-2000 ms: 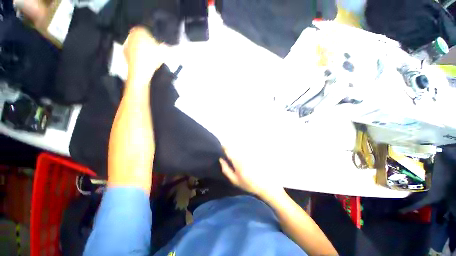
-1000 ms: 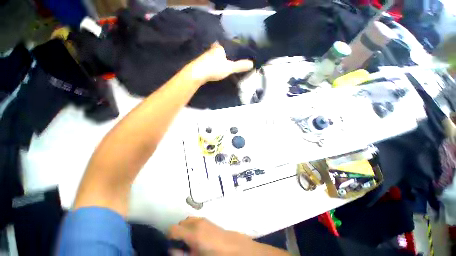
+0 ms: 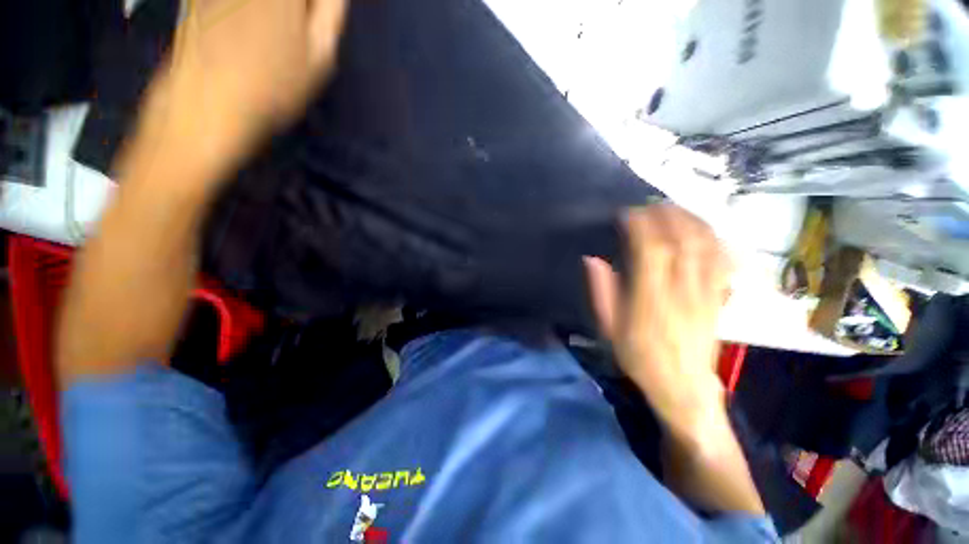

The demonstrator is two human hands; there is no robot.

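A large black fabric garment piece (image 3: 457,159) covers the middle of the table and hangs over its front edge. My left hand (image 3: 255,48) is at the upper left over black fabric, blurred and cut off by the top edge; its grip cannot be made out. My right hand (image 3: 672,282) lies on the right end of the black piece, thumb apart from the fingers, at the table's front edge. The white sewing machine (image 3: 733,64) stands at the upper right, beyond the fabric; its needle area is blurred.
Yellow-handled shears (image 3: 813,247) and an open cardboard box (image 3: 850,292) of small tools lie right of my right hand. A red plastic crate (image 3: 37,351) is at the lower left. More red shows below the table edge. Dark and light cloth lies at the lower right.
The view has swung back down from the machine side. The black piece now lies across the table before me. My right hand has moved onto its right end; my left hand is at the upper left.
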